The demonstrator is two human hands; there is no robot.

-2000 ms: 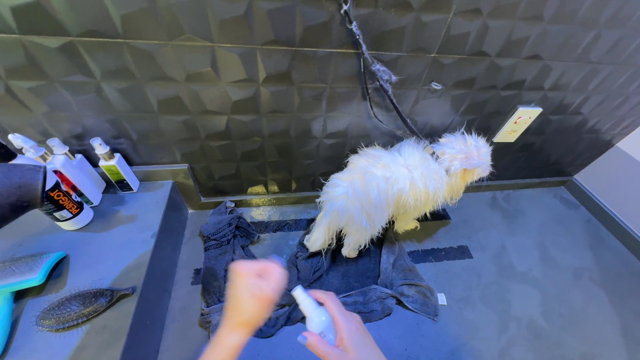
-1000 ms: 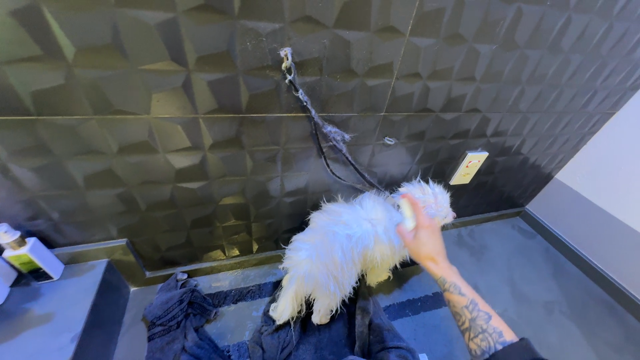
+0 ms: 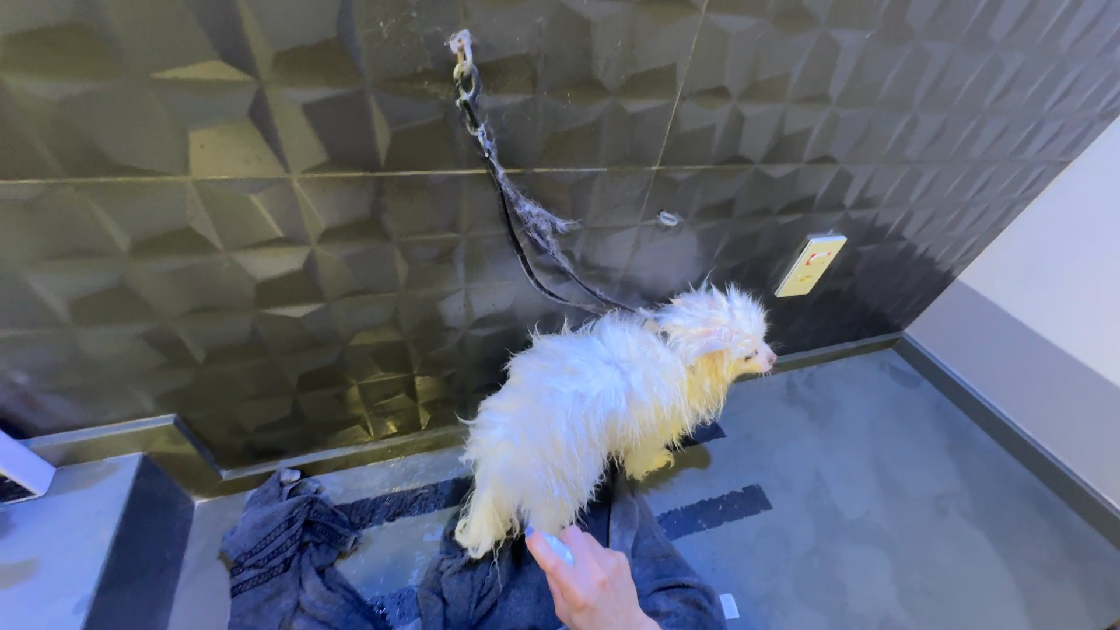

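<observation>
A small white dog (image 3: 586, 402) with damp, tufted fur stands facing right, its hind feet by a dark blue towel (image 3: 490, 586). A black leash (image 3: 512, 210) runs from its neck up to a metal ring on the wall. Low at the centre, my right hand (image 3: 595, 577) is closed around a small spray bottle (image 3: 556, 548), its nozzle end close to the dog's hind legs. Part of the bottle is hidden by my fingers. My left hand is out of the frame.
Behind the dog rises a dark faceted tile wall (image 3: 262, 219) with a power outlet plate (image 3: 811, 265). A raised grey ledge (image 3: 70, 542) with part of a white container (image 3: 22, 468) is at the left. Dark grip strips (image 3: 717, 512) line the grey surface, bordered by a curb at right.
My right hand, with the bottle, has moved from the dog's head down to its hindquarters. My left hand, visible two seconds ago, is out of view. The view has shifted towards the wall.
</observation>
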